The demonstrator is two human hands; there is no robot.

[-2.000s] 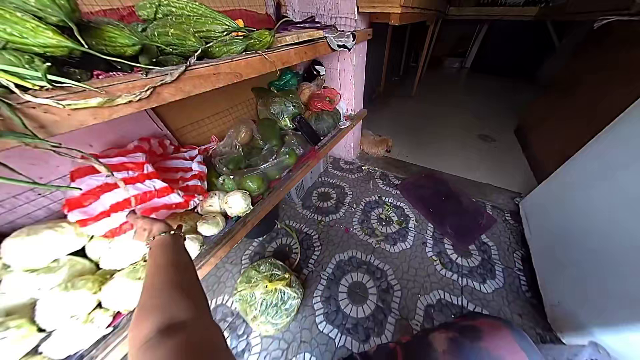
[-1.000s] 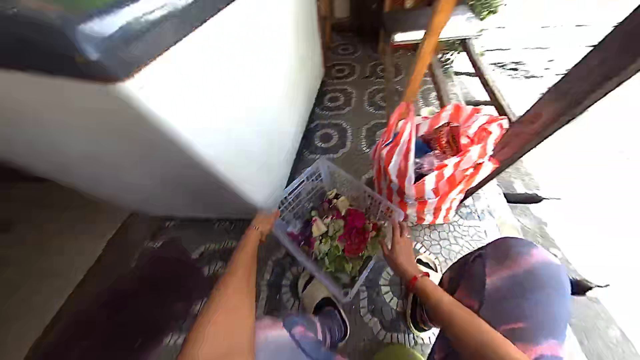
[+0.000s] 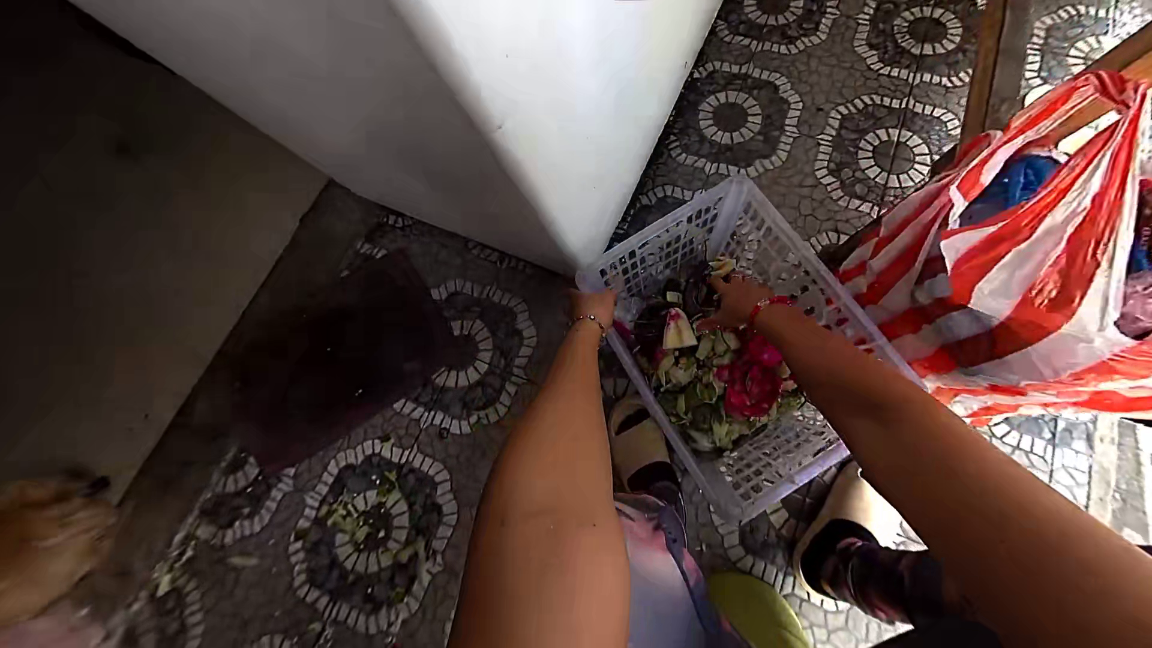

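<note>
A white perforated plastic crate (image 3: 810,261) stands tilted in view on the floor between my feet. In it lie green plant scraps (image 3: 693,387), a crimson flower-like piece (image 3: 752,387) and pale trimmings (image 3: 679,329). My left hand (image 3: 594,306), with a beaded bracelet, grips the crate's left corner beside the white cabinet. Inside the crate, near its far end, my right hand (image 3: 738,301) reaches down with fingers apart, touching the scraps; whether it holds any is unclear. Right of the crate is a red-and-white striped plastic bag (image 3: 1008,261) with a blue item inside.
The white cabinet (image 3: 540,117) rises just beyond the crate. At the left a dark mat (image 3: 342,360) lies on the patterned stone floor, with scattered leaf bits (image 3: 369,517) below it. A tan furry animal (image 3: 54,540) is at the lower left edge. My feet flank the crate.
My right hand has moved from the crate's right rim into the crate. My left hand stays at its left corner. The view has shifted from the vegetable shelves seen two seconds ago.
</note>
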